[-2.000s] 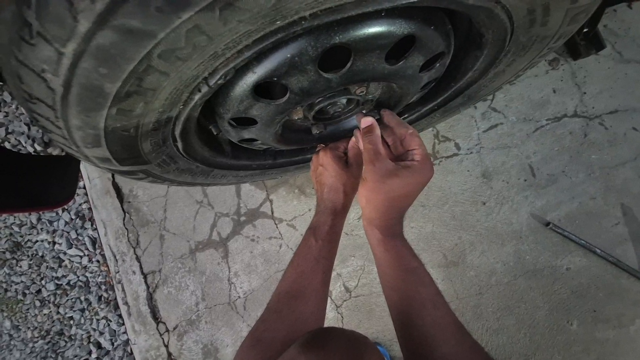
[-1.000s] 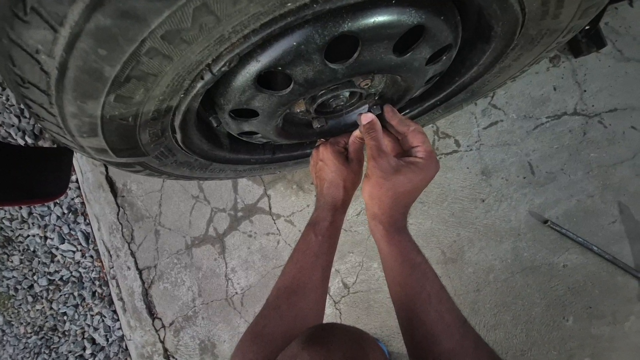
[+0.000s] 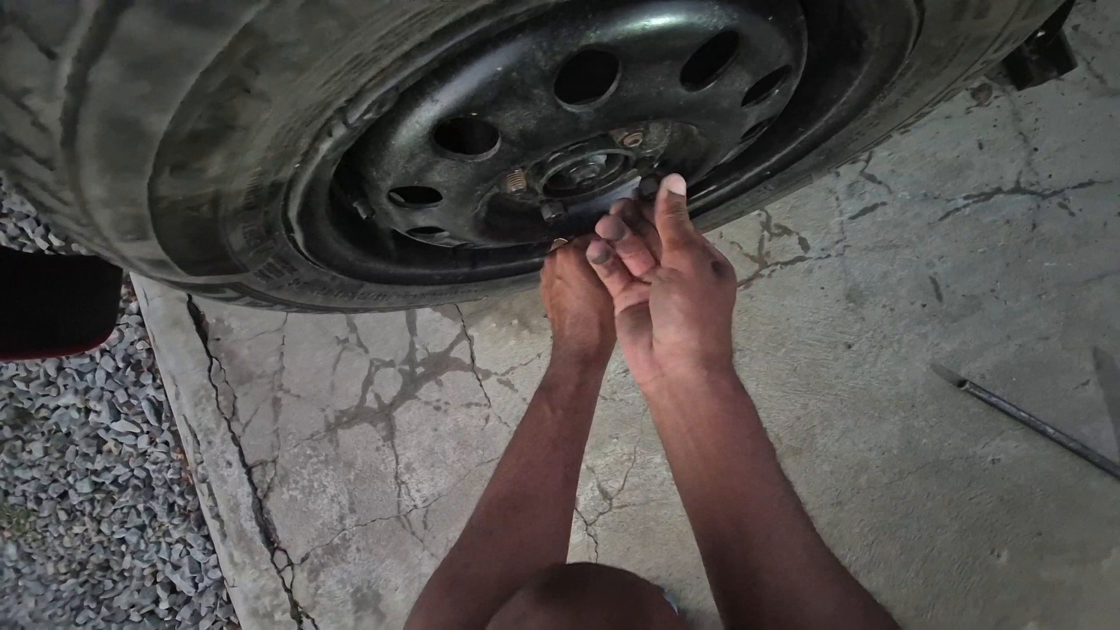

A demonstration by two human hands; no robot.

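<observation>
A black steel wheel rim [image 3: 525, 96] fills the upper middle, inside a worn rubber tyre [image 3: 236, 131]. Near its hub [image 3: 586, 171] are a bare threaded stud [image 3: 515, 181], another rusty stud [image 3: 632, 138] and a dark lug nut [image 3: 552, 210]. My right hand [image 3: 678, 289] is palm up, its thumb and fingers around a second dark lug nut [image 3: 648, 185] at the hub's lower right. Just left of it, my left hand [image 3: 577, 293] rests at the rim's lower edge with curled fingers; whether it holds anything is hidden.
A metal bar [image 3: 1032, 422] lies on the cracked concrete floor [image 3: 840, 350] at the right. Grey gravel [image 3: 79, 464] borders the slab on the left, below a dark object with a red edge [image 3: 66, 302]. A dark part [image 3: 1032, 57] juts out beyond the tyre at the upper right.
My right hand's fingers have spread apart and its thumb has straightened upward beside the lug nut. The left hand remains at the rim's lower edge.
</observation>
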